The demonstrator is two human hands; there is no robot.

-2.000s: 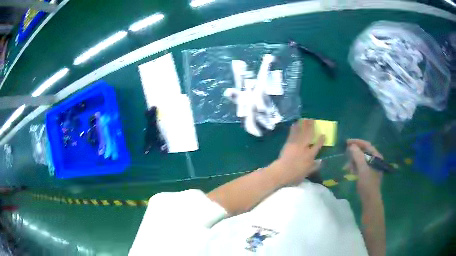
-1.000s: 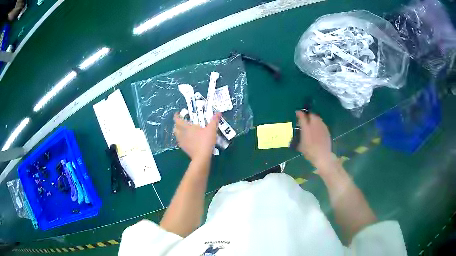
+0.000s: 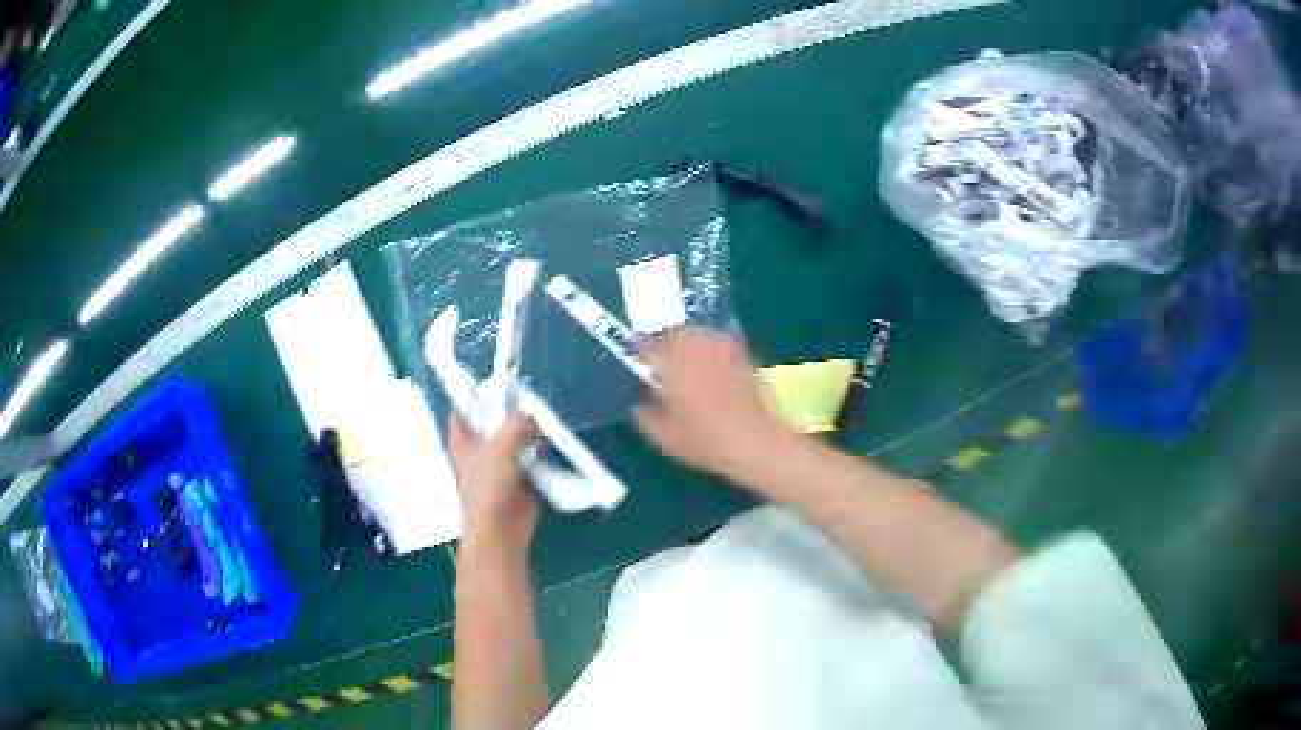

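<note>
My left hand is closed around several long white plastic parts that fan out above and below the fingers. My right hand grips the lower end of one slim white part with dark marks. Both hands are over the flat clear plastic bag, which has a small white label at its right side. The yellow note slip lies on the bench right of my right hand. The black marker pen lies at the slip's right edge. The right fingertips are partly hidden.
A blue bin with small mixed parts stands at the left. A white paper sheet and dark slim parts lie beside it. A large bag of white parts sits at the right, near a blue plastic item. A black item lies behind.
My left hand has lifted and spread the white parts, now held in a fan. My right hand has left the marker beside the yellow slip and moved left to grip one white part.
</note>
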